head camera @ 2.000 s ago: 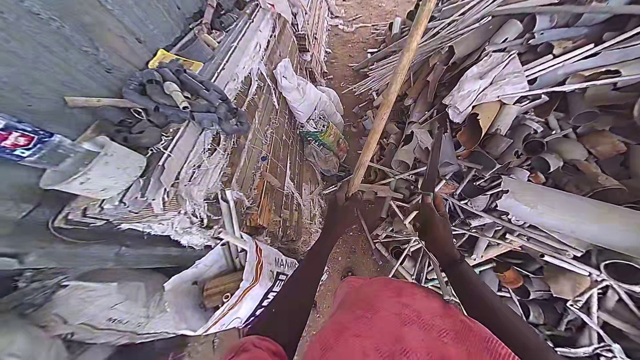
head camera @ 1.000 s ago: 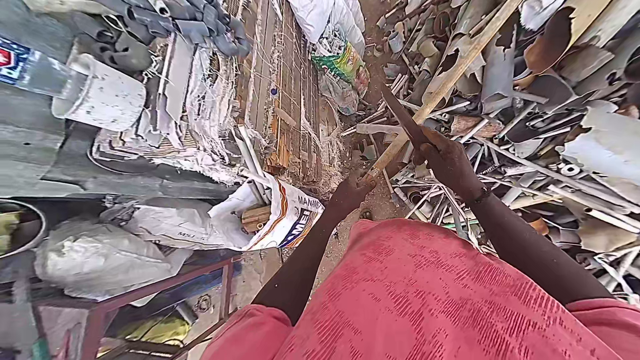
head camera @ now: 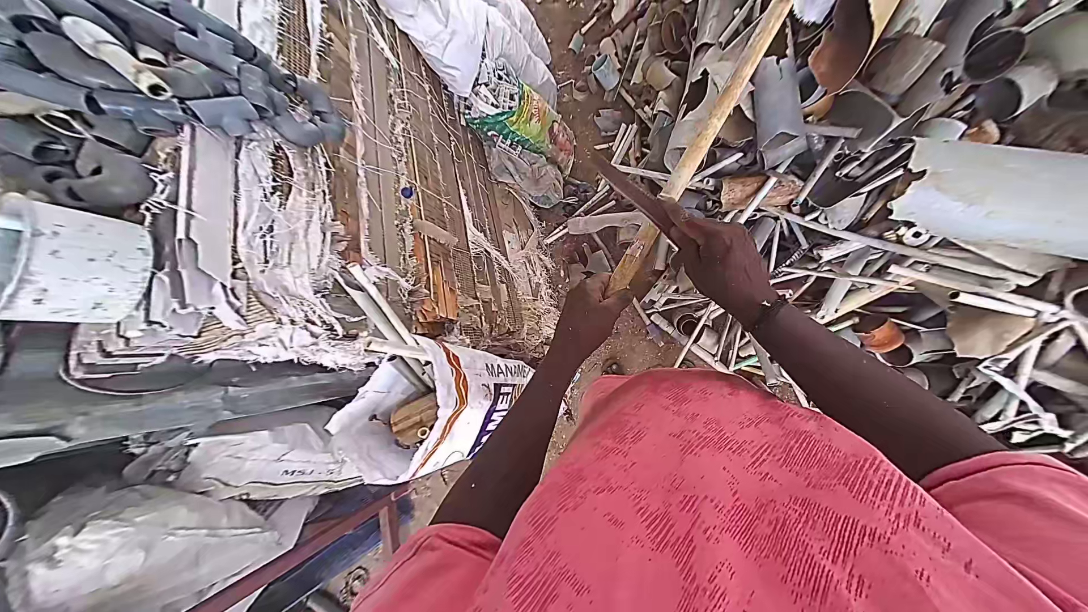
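A long wooden pole (head camera: 718,110) slants from the top right down to my left hand (head camera: 592,310), which is closed around its lower end. My right hand (head camera: 722,259) grips the near end of a flat, dark blade-like tool (head camera: 633,189), probably a machete; its handle is hidden in the fingers. The blade points up and left and crosses over the pole just above my left hand. Pale bare wood shows on the pole near its lower end.
Scrap plastic pipes (head camera: 858,255) are heaped on the right. At left lie grey pipe fittings (head camera: 212,76) and a stack of long strips (head camera: 408,170) with frayed netting. A white printed sack (head camera: 476,399) stands near my left forearm, and a filled bag (head camera: 518,119) lies ahead.
My right hand and the blade have moved from beside the pole, two seconds ago, to across it. My left hand keeps its hold on the pole's end. The view has shifted.
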